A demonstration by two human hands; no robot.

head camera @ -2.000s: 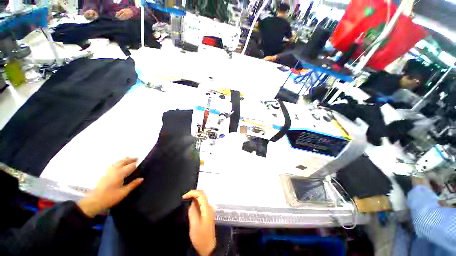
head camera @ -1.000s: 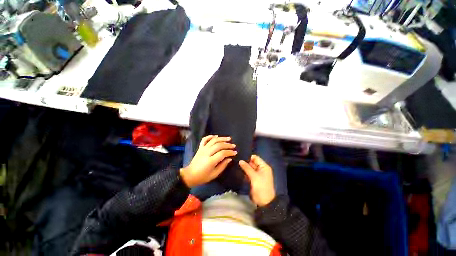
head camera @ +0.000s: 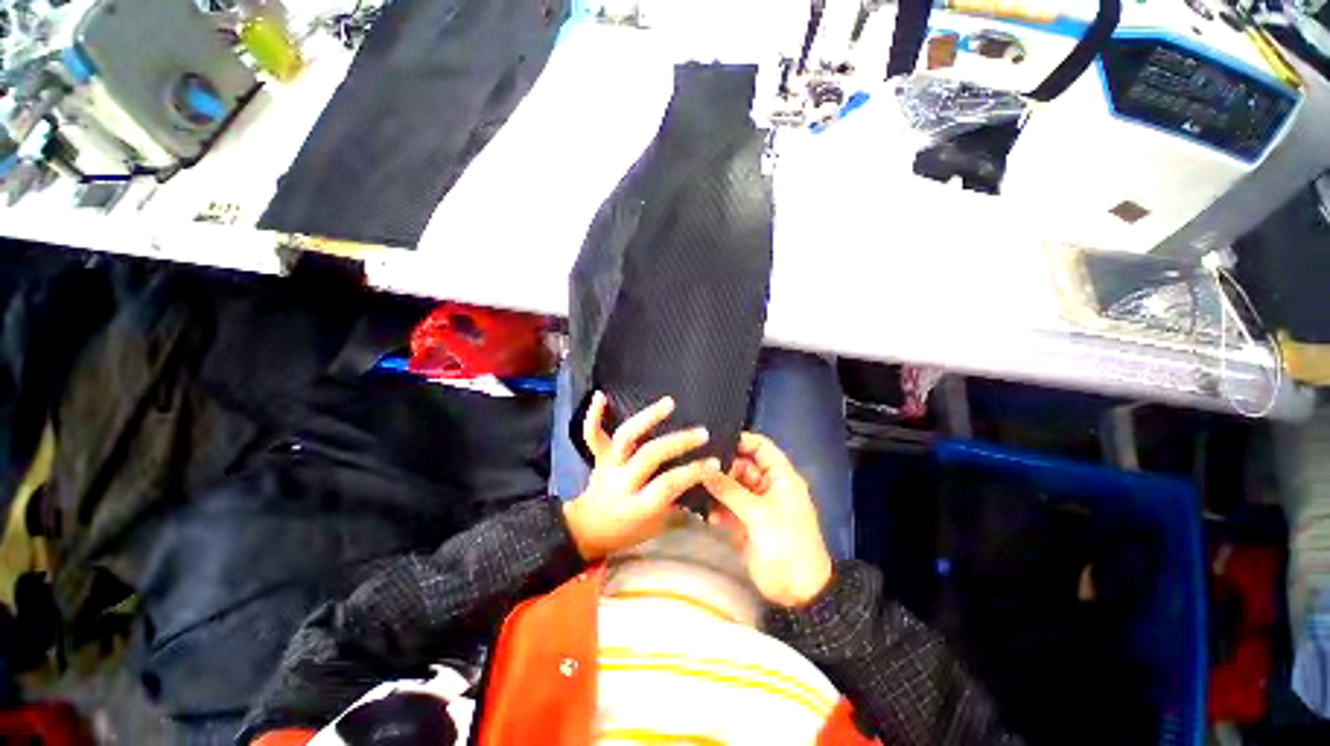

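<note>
A dark, finely ribbed sleeve panel (head camera: 678, 277) runs from beside the needle area over the table edge onto my lap. Its narrow end lies on the white machine bed, left of the presser foot (head camera: 788, 110). My left hand (head camera: 635, 488) lies on the panel's near end with fingers spread. My right hand (head camera: 770, 517) pinches the near end's right edge between thumb and fingers. The hands are close together at the lap. The white sewing machine (head camera: 1167, 139) stands at the right. Another dark cut piece (head camera: 423, 117) lies flat on the table at left.
A grey-green neighbouring machine (head camera: 164, 80) and a yellow-green bottle (head camera: 271, 48) are at upper left. Dark garments (head camera: 336, 510) heap at lower left. A blue crate (head camera: 1189, 583) with dark pieces is below right. A clear tray (head camera: 1138, 296) sits at the right table edge. A red bundle (head camera: 474, 340) hangs under the table.
The view has tilted down from the room to my lap. Both hands have moved down to the panel's near end and closer together. The panel's narrow end still lies beside the needle.
</note>
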